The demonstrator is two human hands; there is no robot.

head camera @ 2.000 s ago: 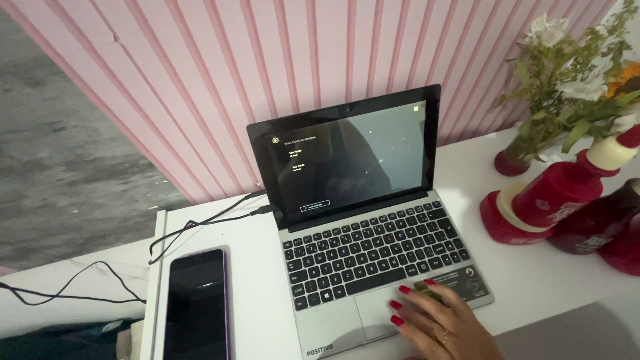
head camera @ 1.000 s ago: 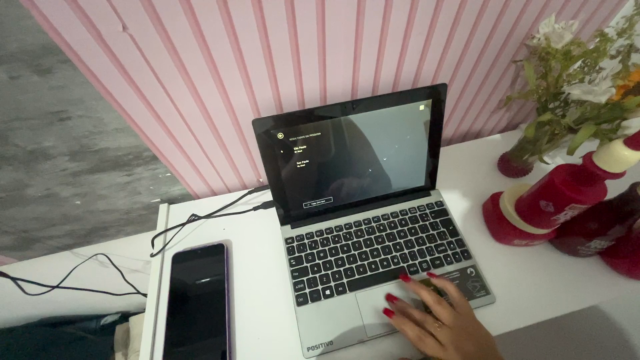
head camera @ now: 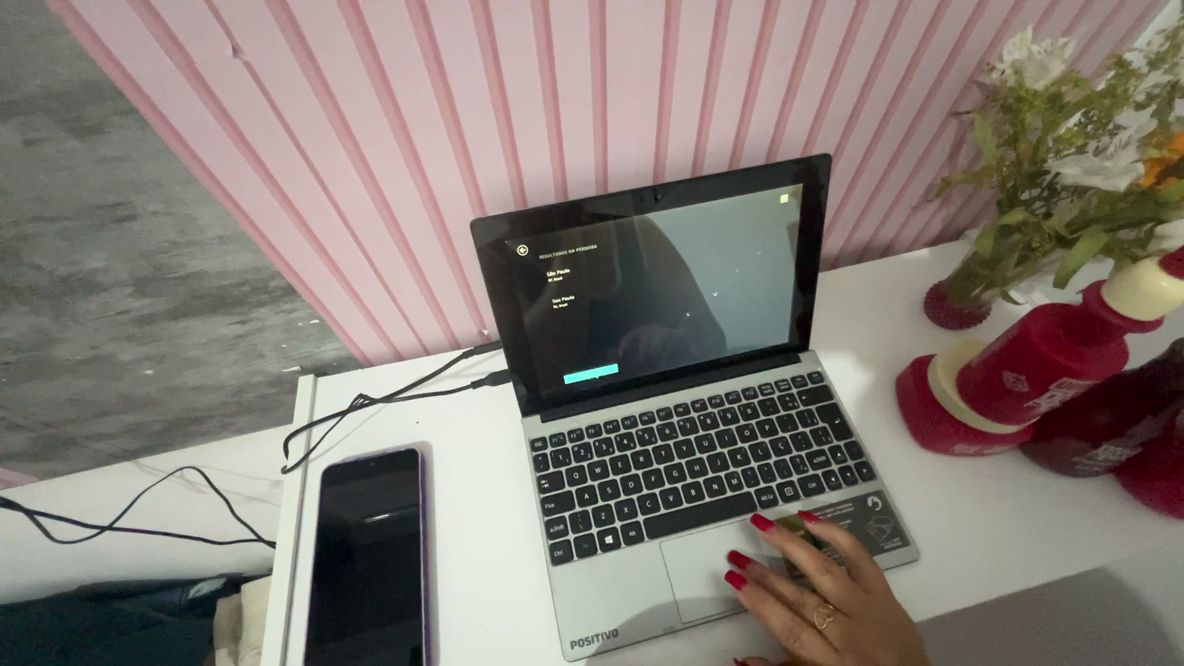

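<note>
A small Positivo laptop [head camera: 606,592] stands with its lid up on a white desk. Its dark screen [head camera: 647,296] shows a short list of lines and a turquoise button near the bottom. My right hand [head camera: 814,592], with red nails and a ring, rests over the right part of the touchpad [head camera: 708,573] and the palm rest, fingers apart and holding nothing. My left hand is out of view. Left of the laptop a smartphone [head camera: 365,555] with a dark screen lies flat.
Black cables [head camera: 407,393] run from the laptop's left side over the desk [head camera: 472,555]. Red bottles [head camera: 1036,361] and a vase [head camera: 957,305] of flowers stand at the right. Behind is a pink slatted wall [head camera: 573,102]. Dark cloth [head camera: 111,620] lies at lower left.
The outlined button at the bottom of the screen has turned turquoise. My right hand remains at the touchpad, its fingers slightly shifted.
</note>
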